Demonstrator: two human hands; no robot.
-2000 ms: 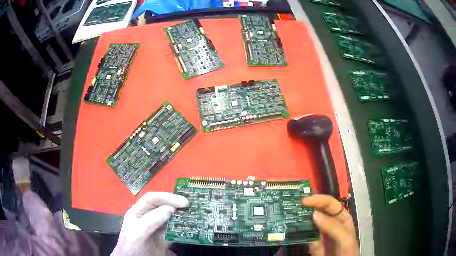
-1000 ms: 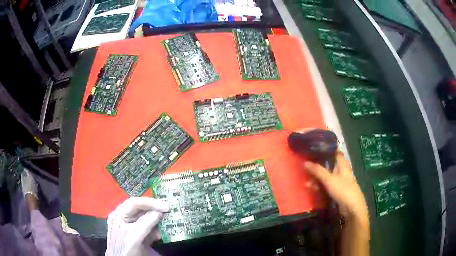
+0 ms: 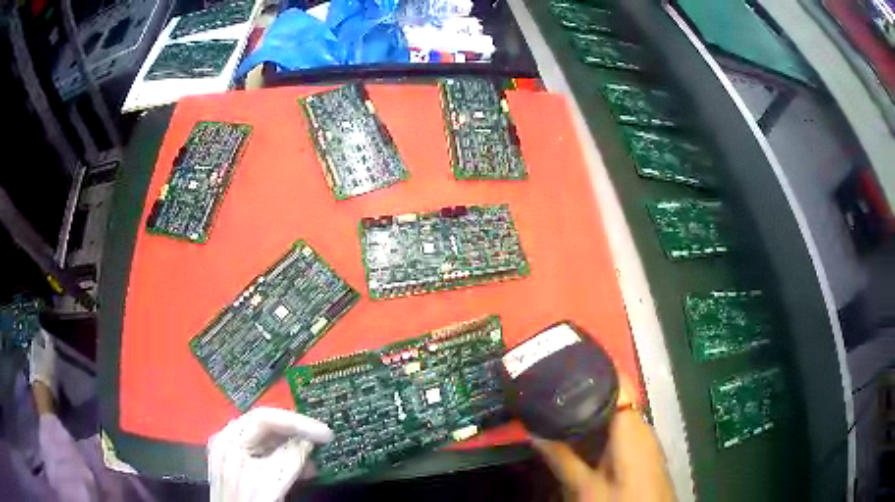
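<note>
My left hand (image 3: 263, 453), in a white glove, holds a green circuit board (image 3: 393, 407) by its lower left corner, over the front edge of the mat. The board's component side faces up, with pin rows along its far edge and a small pale-topped chip. My right hand (image 3: 610, 453), with bare fingers, grips the black barcode scanner (image 3: 569, 392). The scanner's rounded head, with a pale label on top, covers the board's right end. Whether it touches the board I cannot tell. The scanner's handle is mostly hidden.
Several boards lie on the red-orange mat (image 3: 265, 211). At right, boards (image 3: 721, 324) sit in file on a dark green conveyor (image 3: 667, 392) beside a pale rail. Blue plastic (image 3: 334, 41) is at the far end. Another person's gloved hand (image 3: 41, 361) shows at left.
My right hand let go of the board, took the scanner from the mat's right side and brought it over the board's right end. The held board has tilted slightly. The view has shifted.
</note>
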